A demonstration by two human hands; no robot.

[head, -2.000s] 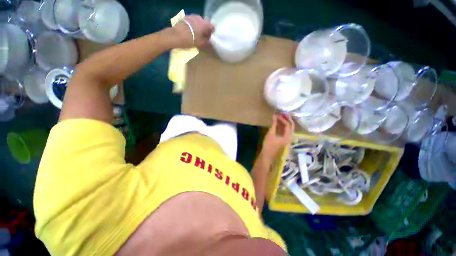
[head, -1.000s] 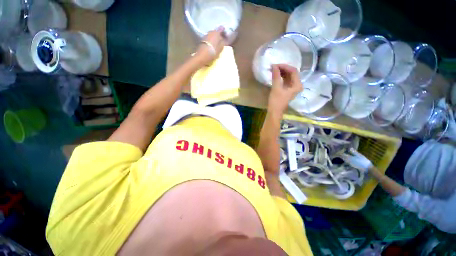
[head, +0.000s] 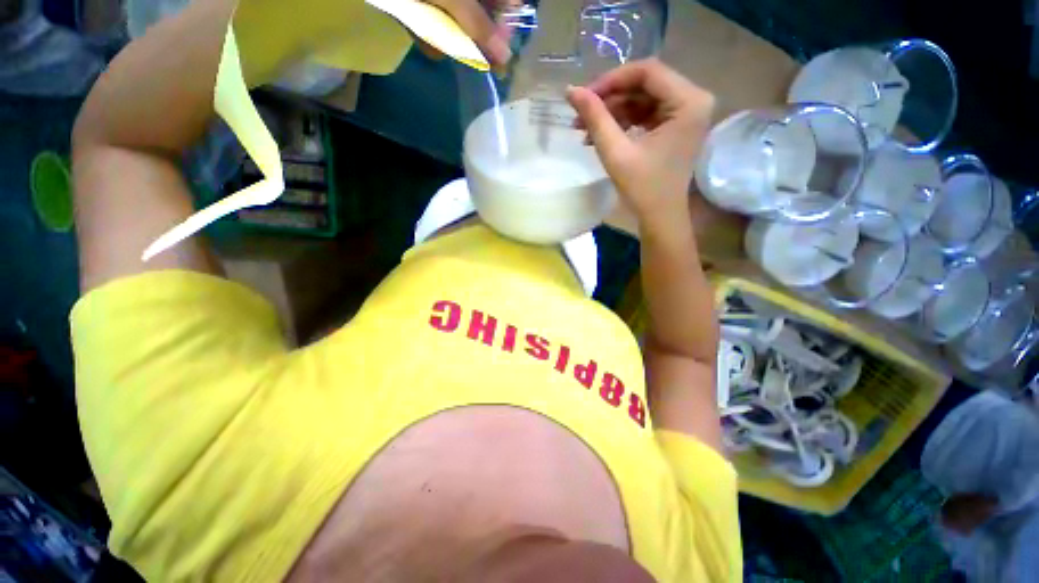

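Note:
A clear jar unit (head: 541,194) is tilted towards me in front of my chest, its rounded white base nearest me. My left hand (head: 473,32), cut by the top edge, holds a floppy yellow label sheet (head: 325,40) beside the jar's left wall. Whether it also grips the jar is hidden. A long strip of the sheet hangs over my left forearm. My right hand (head: 644,120) has thumb and forefinger pinched at the edge of a small clear label with fine lines (head: 553,112), against the jar's wall. Contact with the wall is hard to tell.
Several open jar units (head: 752,159) stand on brown cardboard to the right. A yellow crate (head: 837,490) of loose white plastic parts is below them. Another person's white head covering (head: 982,450) is at the lower right. A green bin (head: 51,191) is on the floor at left.
The jar has come nearer and tilted towards me. My right hand has moved from another jar to this one. The yellow sheet has moved up and left with my left hand.

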